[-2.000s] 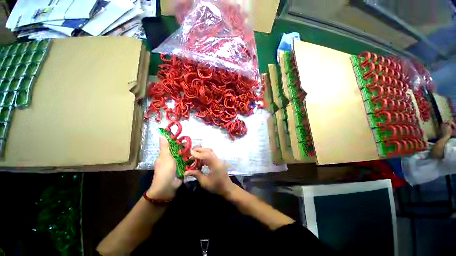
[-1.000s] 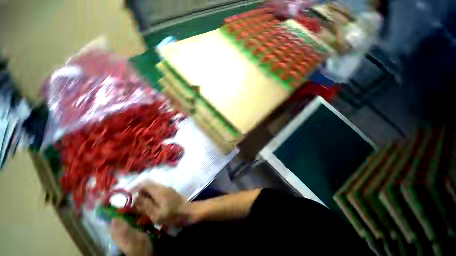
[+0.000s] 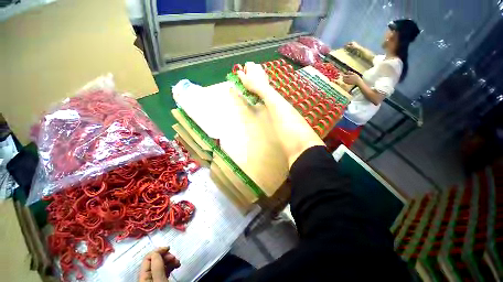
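Observation:
My right hand (image 3: pixel 255 82) reaches out over the cardboard sheet (image 3: pixel 251 135) and grips a green base strip (image 3: pixel 241 88) with a red curved piece at its far end. The strip is low over or on the sheet, beside the rows of finished assemblies (image 3: pixel 303 91); contact is unclear. My left hand (image 3: pixel 157 265) shows only curled fingers at the bottom edge, over the whitish sheet (image 3: pixel 190 237); whether it holds anything is unclear. The heap of red curved pieces (image 3: pixel 121 204) lies loose at left.
A clear plastic bag of red pieces (image 3: pixel 91 132) lies behind the heap. Stacked loaded boards (image 3: pixel 458 220) stand at lower right. A dark green side table (image 3: pixel 369 184) is partly behind my right arm. Another person (image 3: pixel 380 82) works at the bench's far right.
The view has swung right. My hands have parted: the right has carried the green strip from over the whitish sheet to the cardboard; the left stays near the heap's front.

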